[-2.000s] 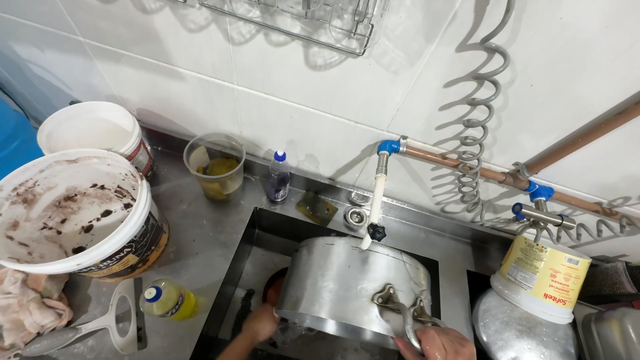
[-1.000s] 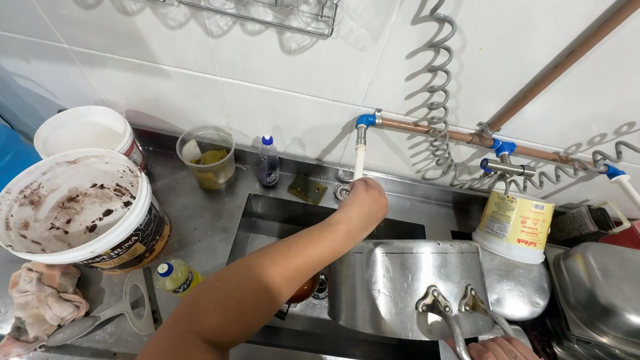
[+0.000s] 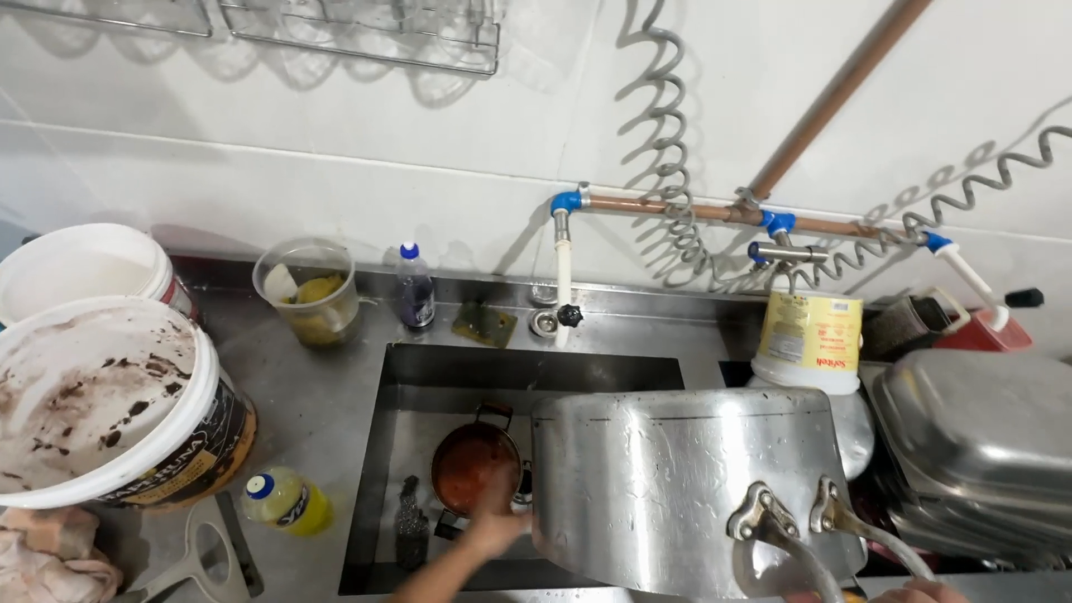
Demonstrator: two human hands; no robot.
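Note:
A large wet aluminium pot (image 3: 670,494) lies tilted on its side over the right part of the sink, its two handles toward me. My right hand (image 3: 909,593), at the bottom edge, grips a pot handle. Blurred by motion, my left hand (image 3: 498,519) is over the near edge of a small two-handled pan (image 3: 473,465) in the basin; the pan has reddish-brown contents. Whether those fingers hold anything cannot be seen. A dark scouring pad (image 3: 411,523) lies left of the pan. The white tap spout (image 3: 564,289) with its black knob is behind the pots.
Left of the sink (image 3: 360,502) stand a stained white bucket (image 3: 201,419), a clear tub (image 3: 306,293), a yellow detergent bottle (image 3: 289,502) and a purple bottle (image 3: 416,289). A yellow-labelled container (image 3: 811,335) and steel pans (image 3: 988,435) crowd the right. Coiled hoses hang behind.
My left hand has moved from the tap down to the small pan. The large pot has shifted right from over the sink's middle two seconds ago, my right hand staying at its handles.

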